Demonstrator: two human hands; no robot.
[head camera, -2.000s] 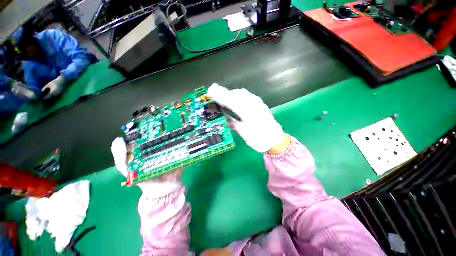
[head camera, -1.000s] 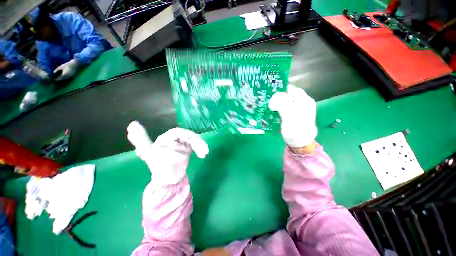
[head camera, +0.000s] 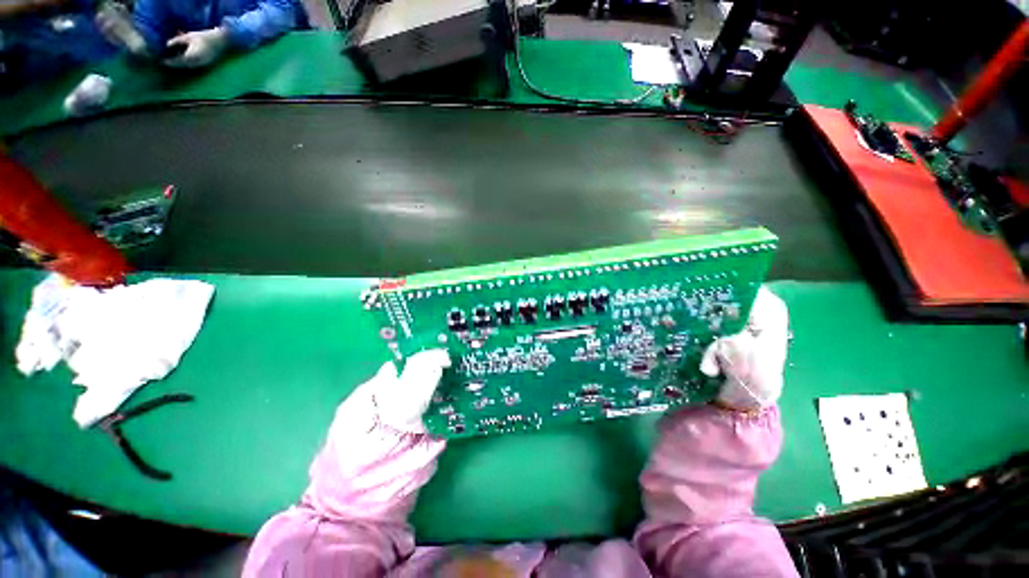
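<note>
A large green circuit board (head camera: 564, 356) is held up in front of me over the bench, its flat side with small dark and silver parts facing me. A light green edge strip runs along its top, slightly higher at the right. My left hand (head camera: 401, 397), in a white glove, grips its lower left edge with the thumb on the near face. My right hand (head camera: 753, 359), also in a white glove, grips its right edge. The fingers behind the board are hidden.
A dark conveyor (head camera: 451, 169) crosses behind, with a small board (head camera: 138, 218) at left. White cloth (head camera: 124, 339) and black-handled cutters (head camera: 141, 435) lie left. A dotted sheet (head camera: 872, 446) lies right. A red-orange pad (head camera: 903, 215) holds assemblies. A gloved person's sleeve (head camera: 254, 25) shows beyond.
The board has turned from its component side to its flat side and is now lower and steadier. My left hand, off the board one second ago, has taken hold of its left edge.
</note>
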